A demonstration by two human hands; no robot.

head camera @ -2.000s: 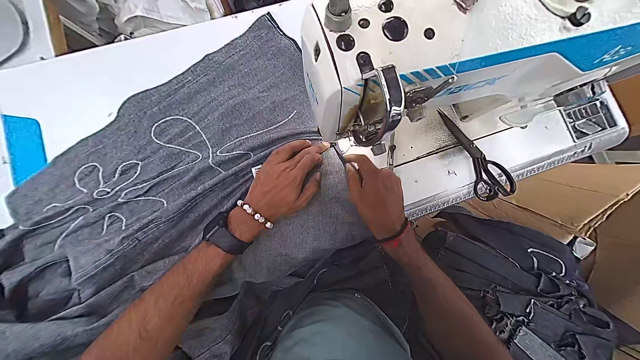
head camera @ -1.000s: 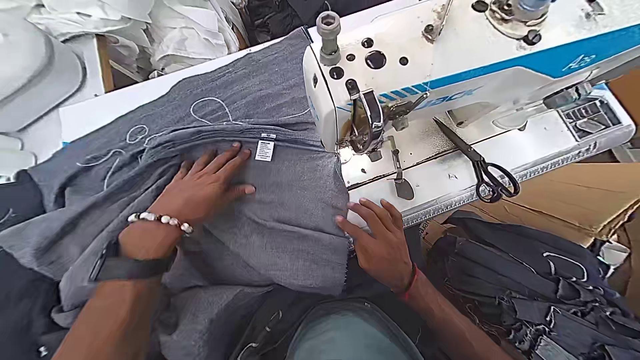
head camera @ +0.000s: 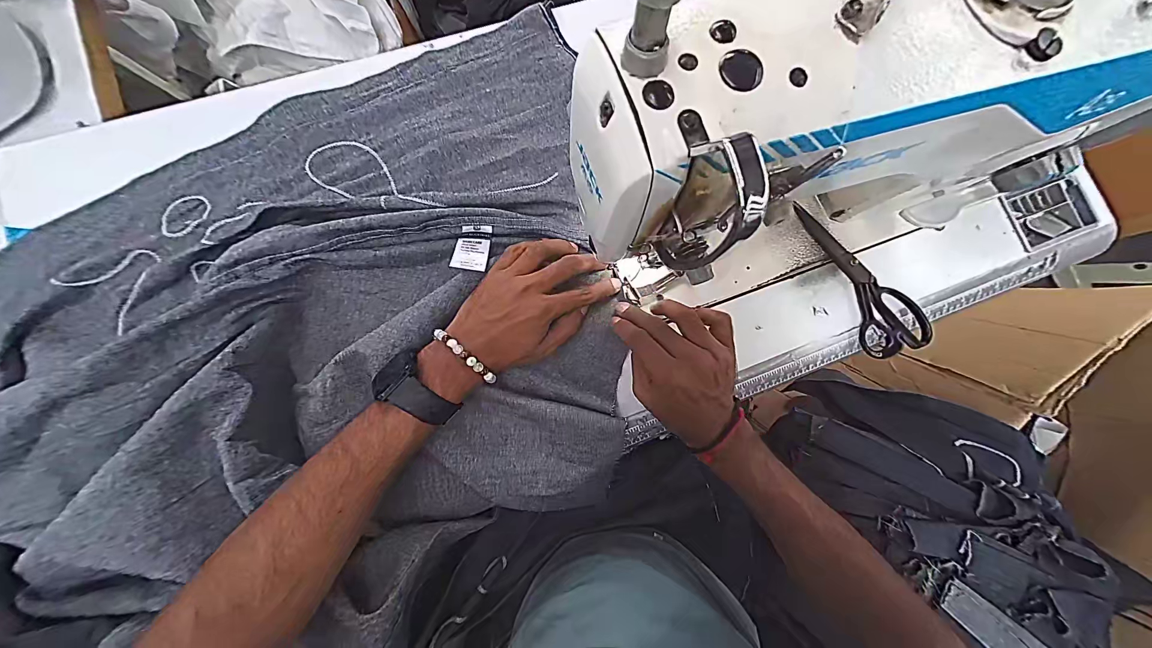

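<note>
Dark grey woven fabric (head camera: 450, 162) with loose white threads lies over the table, its right edge under the head of a white and blue Jack sewing machine (head camera: 621, 153). My left hand (head camera: 522, 315) lies on the cloth, fingertips beside the lit presser foot (head camera: 643, 274). Just right of it, my right hand (head camera: 684, 369) has its fingertips at the fabric's edge, close to the foot; whether they pinch the cloth cannot be told. A white care label (head camera: 471, 248) lies left of my left hand. Black-handled scissors (head camera: 868, 297) rest on the machine bed.
A heap of dark cloth pieces (head camera: 918, 450) lies at lower right, next to a cardboard box (head camera: 1008, 346). White material (head camera: 261, 36) is piled beyond the table (head camera: 72, 175) at upper left. A measuring scale (head camera: 801, 367) runs along the bed's front edge.
My left hand has moved right to the presser foot, and my right hand has moved up beside it. The fabric's edge is now at the foot; one second ago it lay more openly below the machine head.
</note>
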